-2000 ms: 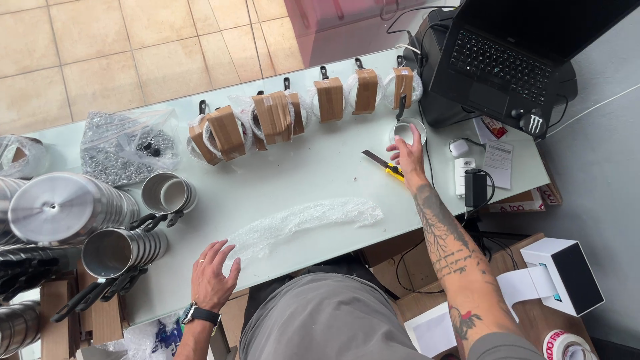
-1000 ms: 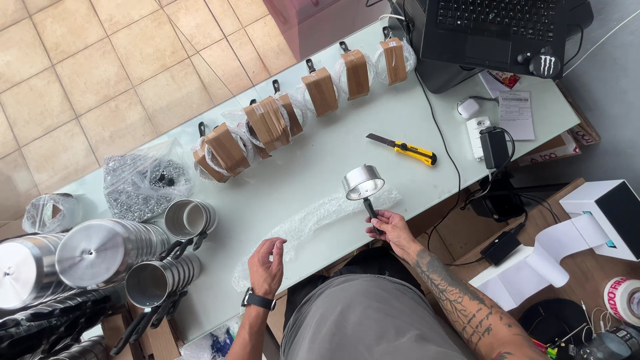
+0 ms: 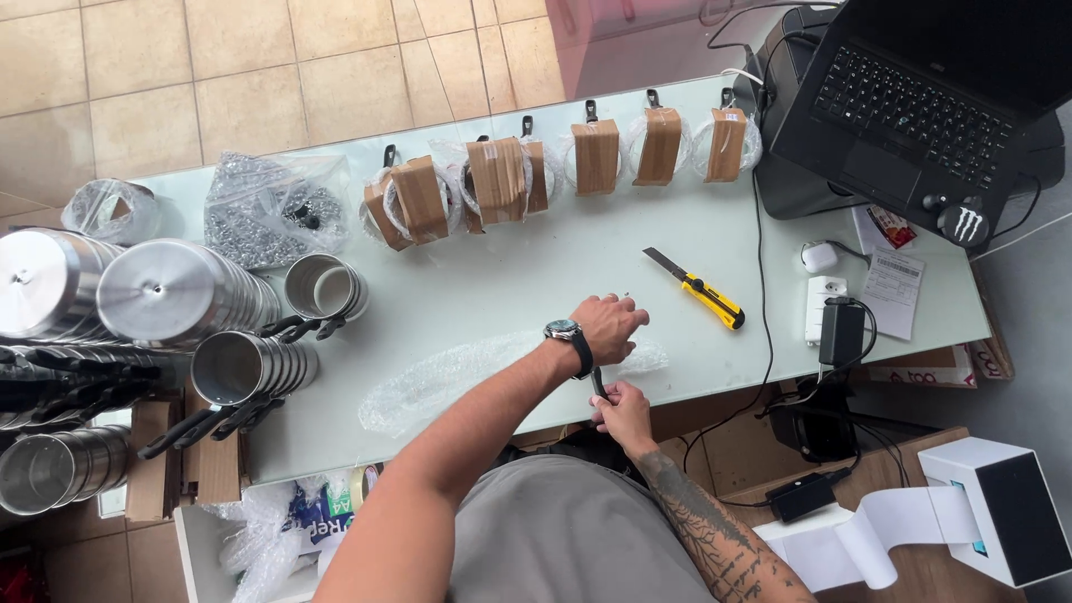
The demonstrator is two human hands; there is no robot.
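Observation:
My right hand is closed on the black handle of a small metal pan, whose body is hidden under my other hand. My left hand, with a watch on its wrist, reaches across over the pan, its fingers bent; what it touches cannot be told. A strip of bubble wrap lies on the glass-topped table beneath and to the left of my hands. To their right rests a yellow utility knife with its blade out. Pans wrapped in bubble wrap and cardboard stand in a row at the far edge.
Stacked metal saucepans and larger pots crowd the left side, near a bag of bubble-wrapped items. A laptop, power strip and cables are at the right. A label printer stands lower right.
My left hand has moved right, from beside the bubble wrap to over the pan. The pan's body, visible a second ago in my right hand's hold, is now hidden. The view has shifted.

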